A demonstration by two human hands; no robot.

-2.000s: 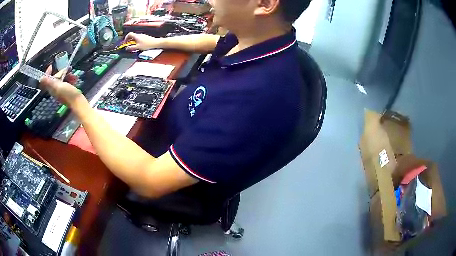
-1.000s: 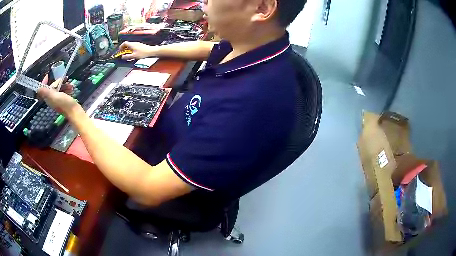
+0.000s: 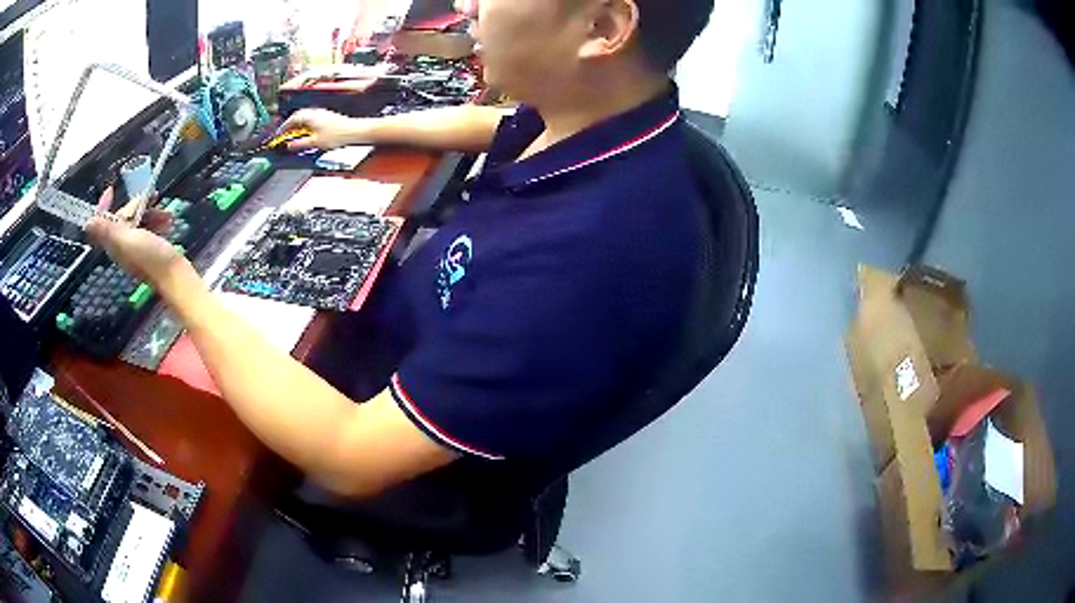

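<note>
Neither of my hands is in view. Another person, seen from the side in a dark blue polo shirt (image 3: 554, 283), sits at the desk. One hand of that person holds up a thin silver-white frame (image 3: 85, 214) with a slotted edge. The other hand rests on a small yellow and dark thing (image 3: 283, 139), perhaps a mouse. A dark motherboard (image 3: 312, 253) lies on white and red sheets before the person. A second circuit board assembly (image 3: 65, 454) with a metal port plate lies nearest, at the lower left.
A black keyboard with green keys (image 3: 106, 295), a key block (image 3: 41, 273) and a monitor (image 3: 100, 106) stand behind the sheets. A small teal-black fan (image 3: 239, 112) stands near the monitor. The chair (image 3: 725, 236) is behind the person. An open cardboard box (image 3: 896, 424) stands on the floor.
The seated person's head and shoulders have shifted slightly left in view. The silver-white frame is still held up, a little lower and more left in view. My hands stay out of view.
</note>
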